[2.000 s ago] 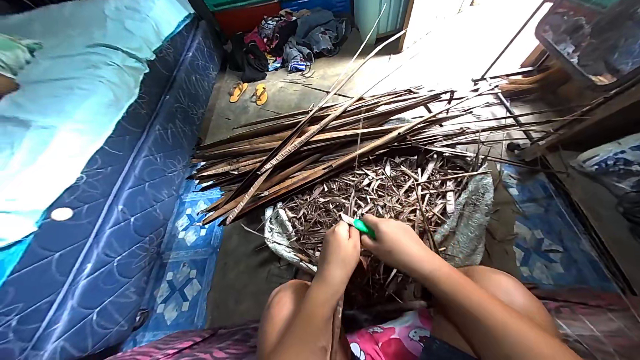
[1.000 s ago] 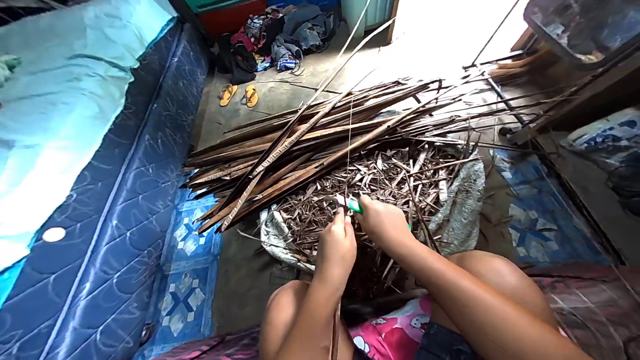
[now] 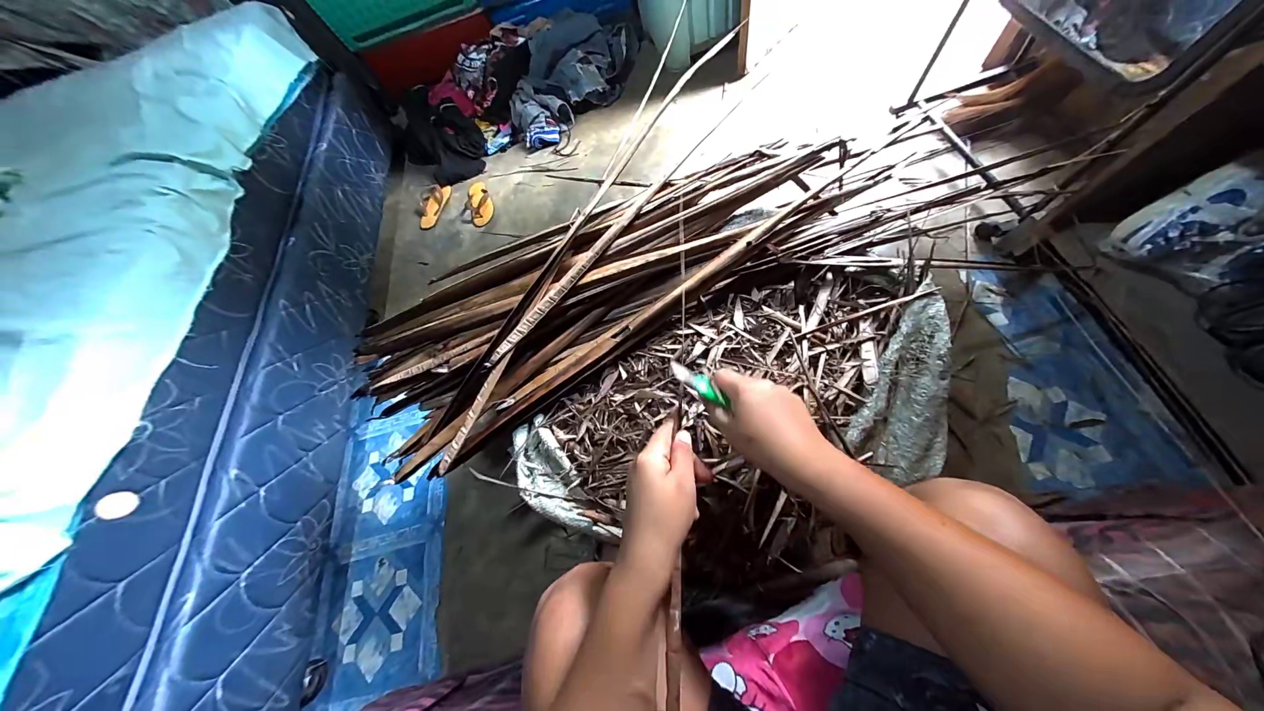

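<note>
My left hand [image 3: 664, 486] is closed around a long, thin brown dried leaf strip [image 3: 674, 632], which runs down between my legs and up past my fingers. Just above and to the right, my right hand [image 3: 762, 420] grips a knife with a green handle [image 3: 709, 389], its blade pointing up and left beside the strip. Below both hands, a whitish woven sack [image 3: 904, 395] lies spread with many short brown cuttings [image 3: 632, 405] on it. A pile of long dried leaf stalks [image 3: 553, 316] lies along the sack's far left side.
A blue mattress [image 3: 247, 395] with a light cloth stands on the left. Yellow flip-flops [image 3: 480, 204] and a heap of clothes [image 3: 553, 74] lie on the floor beyond the pile. A clear plastic bin [image 3: 1126, 59] and wooden beams are at the upper right.
My left hand has moved down from the knife, leaving a wider gap between the hands. Both hands keep their hold.
</note>
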